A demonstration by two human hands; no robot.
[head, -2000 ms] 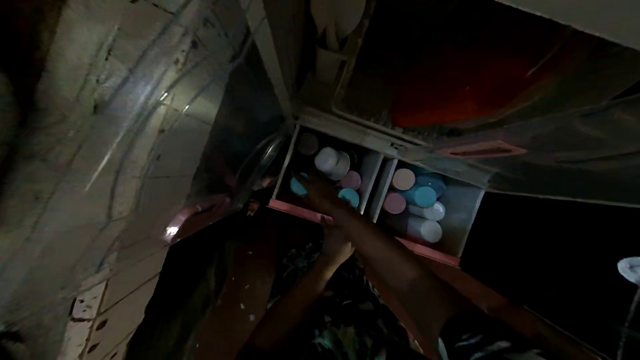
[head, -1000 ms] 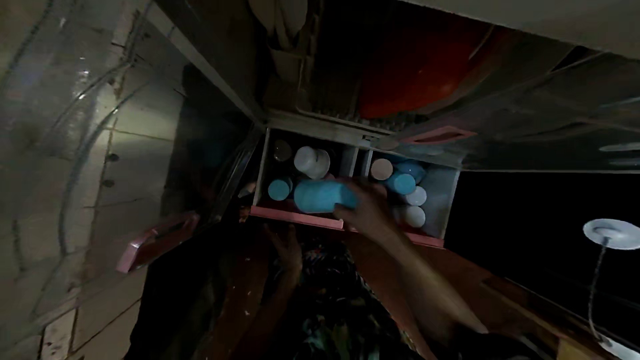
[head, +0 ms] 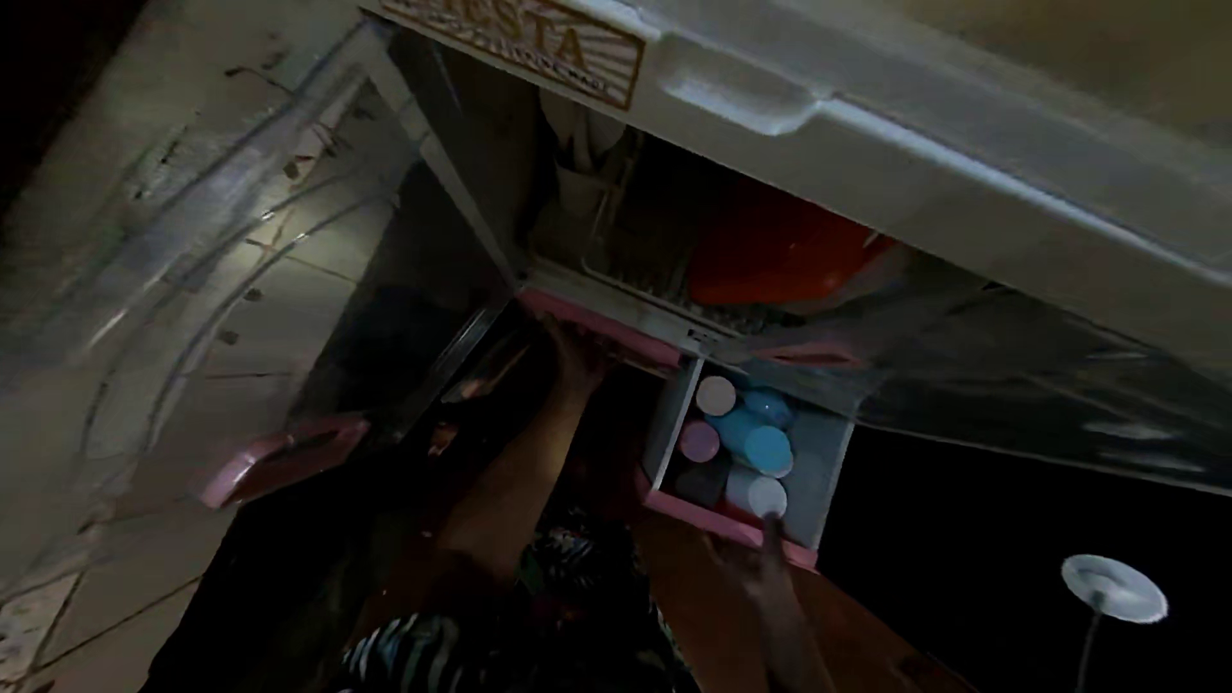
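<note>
Dim light blurs both hands. My left hand is at the pink front of the left drawer, which stands closed in the cabinet; its exact hold is hard to see. The right drawer is pulled out, and my right hand touches its pink front edge near a white-capped container. Inside that drawer lie a blue-capped container, a blue container, a pink lid, a pale lid and a dark item.
Above the drawers is an open cabinet compartment with a red bowl-like item, a wire rack and a cup of utensils. Its door with a pink handle swings out at left. A white round disc on a stem stands at lower right.
The left drawer, pulled out with containers in it before, is now closed. My right hand has let go of the blue container and moved to the right drawer's front. The view has shifted.
</note>
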